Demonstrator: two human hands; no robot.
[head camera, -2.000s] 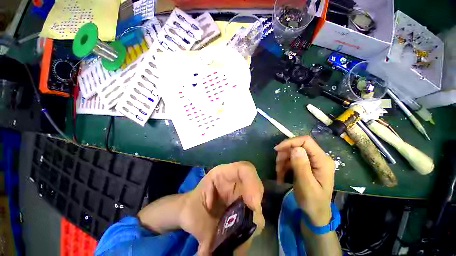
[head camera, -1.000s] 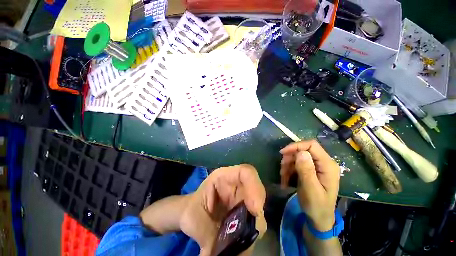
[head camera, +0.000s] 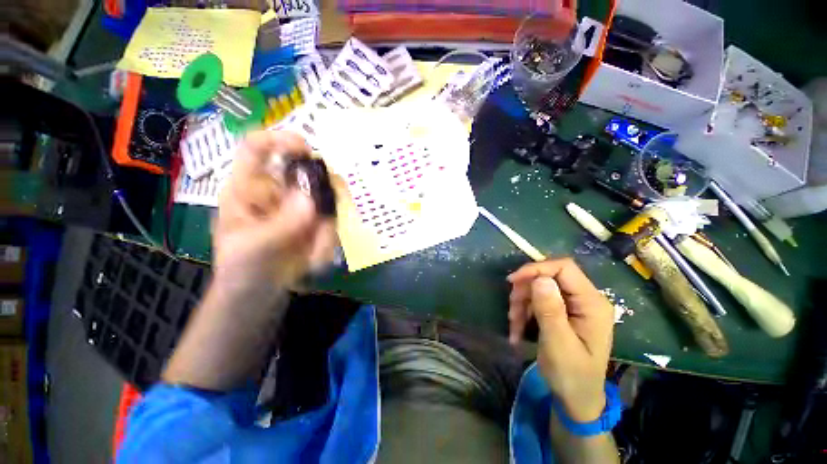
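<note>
My left hand (head camera: 263,213) is blurred and raised over the bench, left of the dot sticker sheet. It holds a dark watch unit (head camera: 313,184) in its fingertips; the unit is blurred and its face is not readable. The sticker sheet (head camera: 408,181) lies on the green mat with rows of small red and dark marks. My right hand (head camera: 567,317) rests at the bench's front edge, fingers curled and thumb near the index finger. Whether it pinches something small cannot be told. A thin white stick (head camera: 510,233) lies just beyond its fingertips.
The black compartment tray (head camera: 136,304) is at lower left. Die-cut sheets (head camera: 352,74), a green solder spool (head camera: 199,82) and an orange-edged meter (head camera: 150,125) lie behind. A brown-handled brush (head camera: 680,294), a pale-handled tool (head camera: 739,285), clear cups and white boxes (head camera: 648,95) are at right.
My left hand has moved from above the lap up and left over the bench, carrying the watch unit. My right hand has stayed nearly still. The camera view has shifted slightly.
</note>
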